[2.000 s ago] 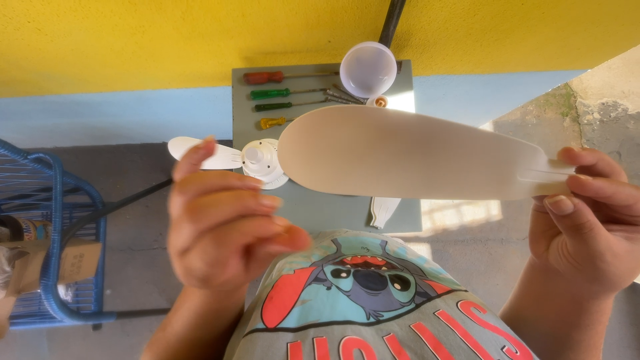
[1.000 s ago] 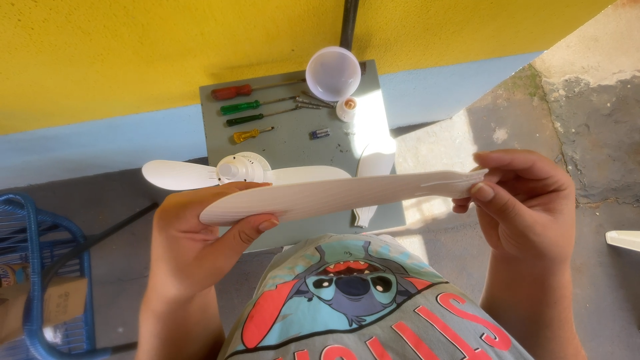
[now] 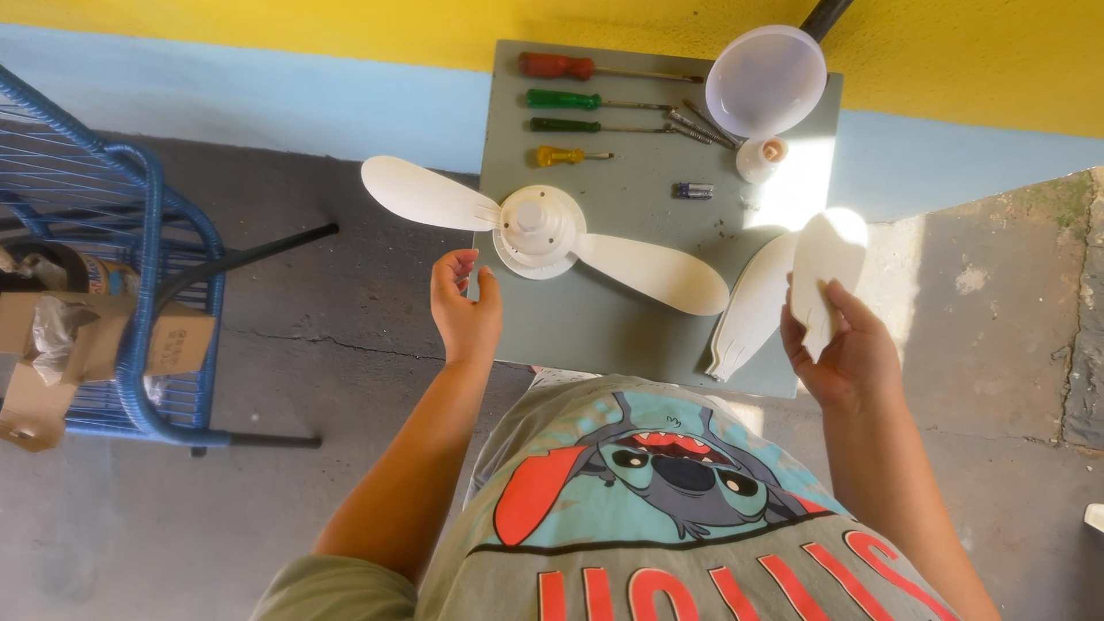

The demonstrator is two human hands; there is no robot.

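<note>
My right hand (image 3: 841, 345) grips a white fan blade (image 3: 828, 259) by its narrow end, over the table's right edge. Beside it, more white blades (image 3: 755, 302) lie stacked on the grey table (image 3: 604, 336). My left hand (image 3: 466, 302) is at the table's left edge, fingers curled and apart, holding nothing. Just above it sits a round white fan hub (image 3: 539, 231). One blade (image 3: 427, 191) extends from the hub to the left, and another blade (image 3: 655, 274) to the lower right.
Screwdrivers with red (image 3: 556, 65), green (image 3: 562, 99) and yellow (image 3: 559, 155) handles lie near the wall. Loose screws (image 3: 703, 125), batteries (image 3: 694, 191), a white lamp socket (image 3: 762, 160) and a white bowl-shaped shade (image 3: 766, 82) are also there. A blue corded chair (image 3: 147, 259) holds an opened cardboard box (image 3: 172, 341).
The blade held level in both hands is now in my right hand alone, off to the right and turned upright. My left hand has let go of it and sits beside the table.
</note>
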